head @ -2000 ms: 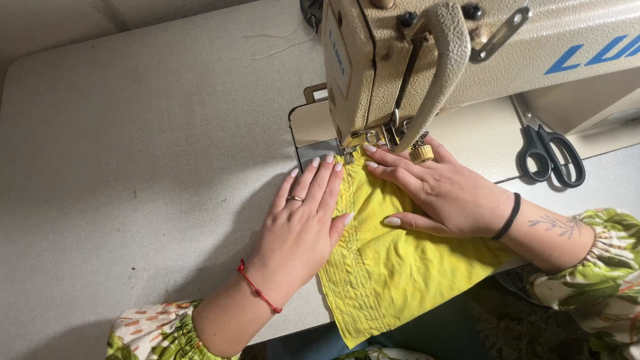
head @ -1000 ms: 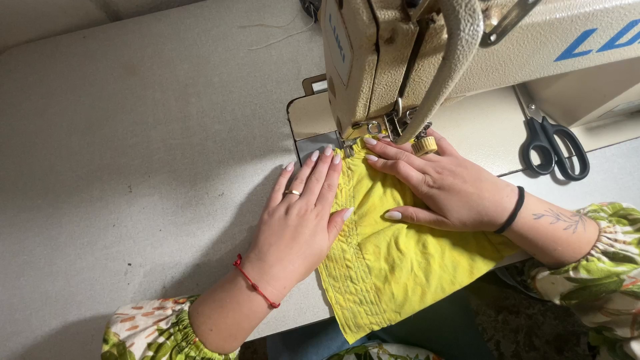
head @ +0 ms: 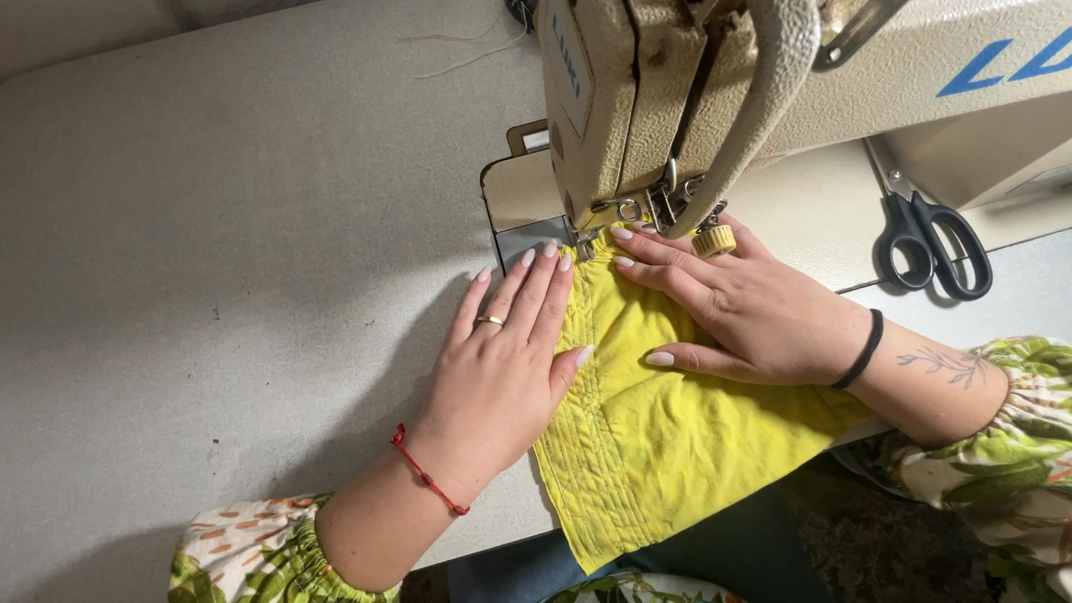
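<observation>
Yellow fabric (head: 712,427) with several parallel stitch lines along its left side lies under the presser foot (head: 584,244) of a beige industrial sewing machine (head: 620,100). My left hand (head: 511,360) rests flat, its fingertips on the fabric's left edge just beside the foot. Right of the foot, my right hand (head: 745,310) lies spread on the fabric, its index fingertip close to the foot and its thumb apart, lower down. Neither hand grips the cloth. The fabric's lower corner hangs past the table edge. The needle is hard to make out.
Black-handled scissors (head: 930,243) lie on the machine bed at the right, under the arm. Loose threads (head: 469,59) lie on the grey tabletop (head: 209,251) at the top. A curved beige lever or guard (head: 775,109) hangs in front of the machine head, close to my right fingers.
My hands keep nearly the same places beside the presser foot. A little of the fabric has moved up toward the machine. The view has shifted slightly.
</observation>
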